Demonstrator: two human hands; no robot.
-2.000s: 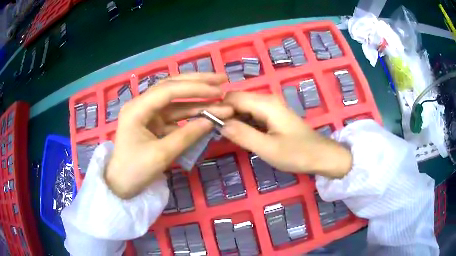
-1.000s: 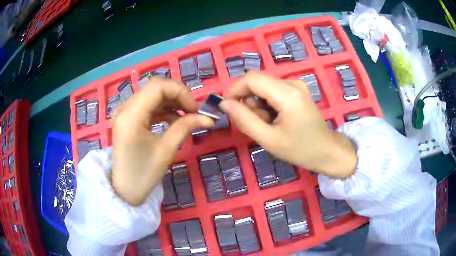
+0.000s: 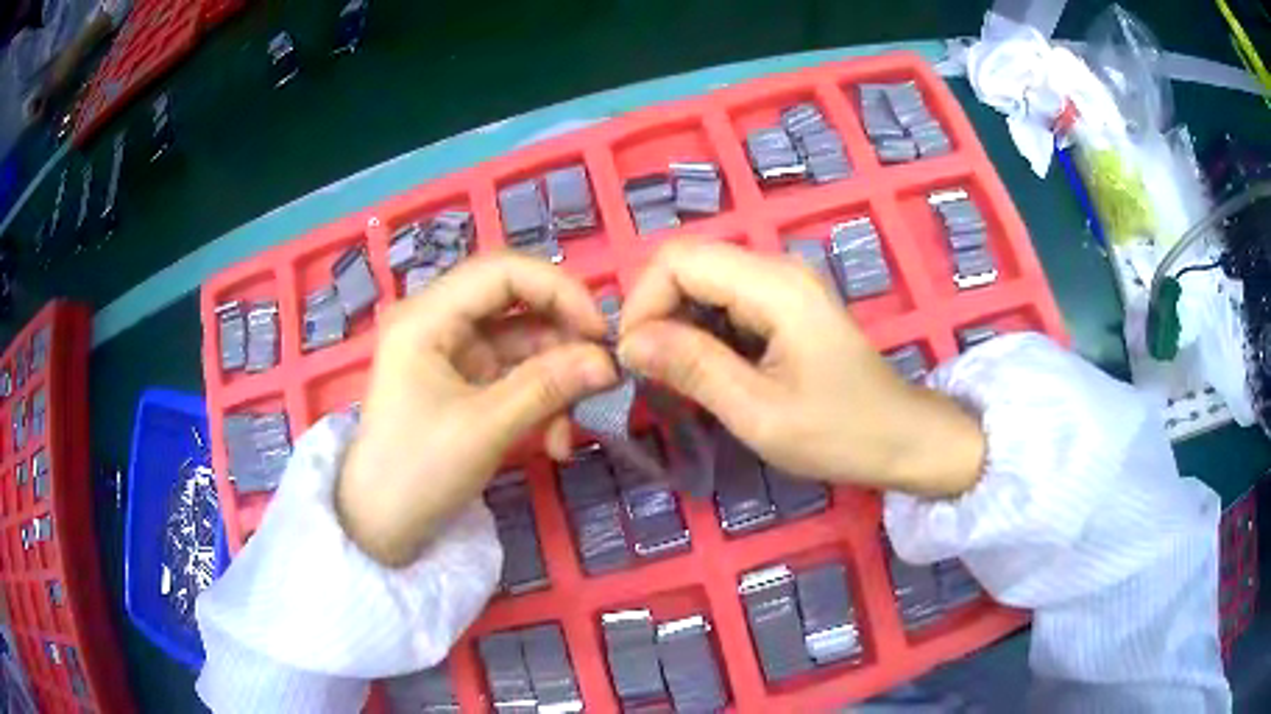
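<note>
My left hand (image 3: pixel 467 391) and my right hand (image 3: pixel 781 370) are close together above the middle of the red compartment tray (image 3: pixel 697 579). Thumb and fingers of both hands pinch a grey mesh strip (image 3: pixel 605 413). Its upper part is mostly hidden by the fingertips, and its lower part hangs down and is blurred. The tray pockets hold grey strip pieces (image 3: pixel 648 658), many side by side. My hands and sleeves cover several pockets.
A blue parts bin (image 3: pixel 144 537) with small silver parts (image 3: pixel 188 544) is at left, beside a second red tray (image 3: pixel 63 516). A clear bag and white wrap (image 3: pixel 1025 84) lie at right, near a cable (image 3: pixel 1206 230). The dark green belt (image 3: pixel 418 70) across the back carries scattered strips (image 3: pixel 283 59).
The strip was a short, flat piece between my fingertips; now a length of it hangs below them. My left hand has moved slightly right, and its fingertips are closer to my right hand's.
</note>
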